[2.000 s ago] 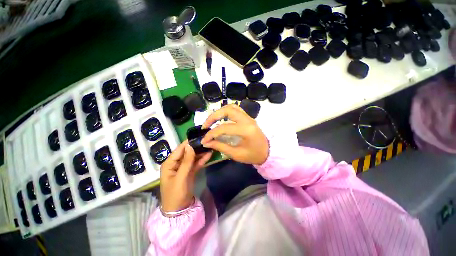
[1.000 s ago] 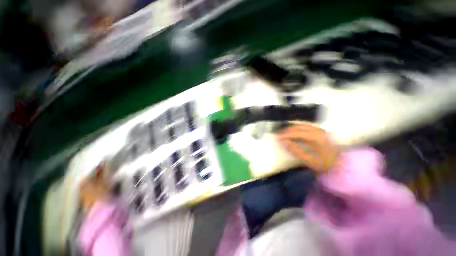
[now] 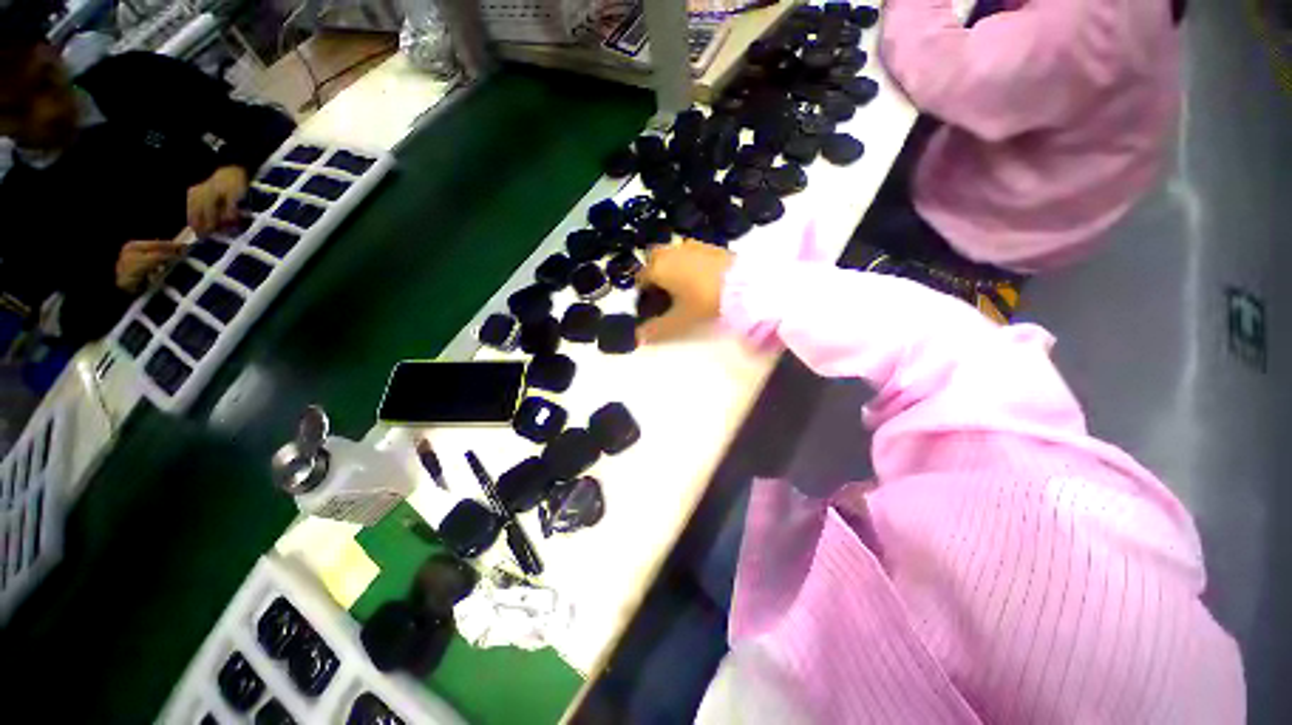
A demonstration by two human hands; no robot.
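My right hand [image 3: 684,290] reaches over the near end of the loose pile of black cases [image 3: 723,156]. Its fingers are around a black case [image 3: 653,300] at the pile's edge; whether it is lifted cannot be told. My left hand is not in view. A short row of black cases [image 3: 571,453] lies nearer me on the white bench top. A crumpled white cloth [image 3: 513,612] lies beside the green mat [image 3: 496,683], which has dark cases [image 3: 414,618] on it. The white tray [image 3: 213,677] with glossy cases is cut off at the bottom left.
A smartphone [image 3: 454,392], a solvent bottle [image 3: 340,475] and a marker pen [image 3: 503,513] lie or stand behind the cases. Across the green surface [image 3: 354,319] a person in dark clothes works at another tray [image 3: 291,255]. A person in pink [image 3: 1041,128] sits at the upper right.
The view has swung right towards the pile. My right hand has moved from the mat area to the loose cases. My left hand, earlier over the tray, has left the picture.
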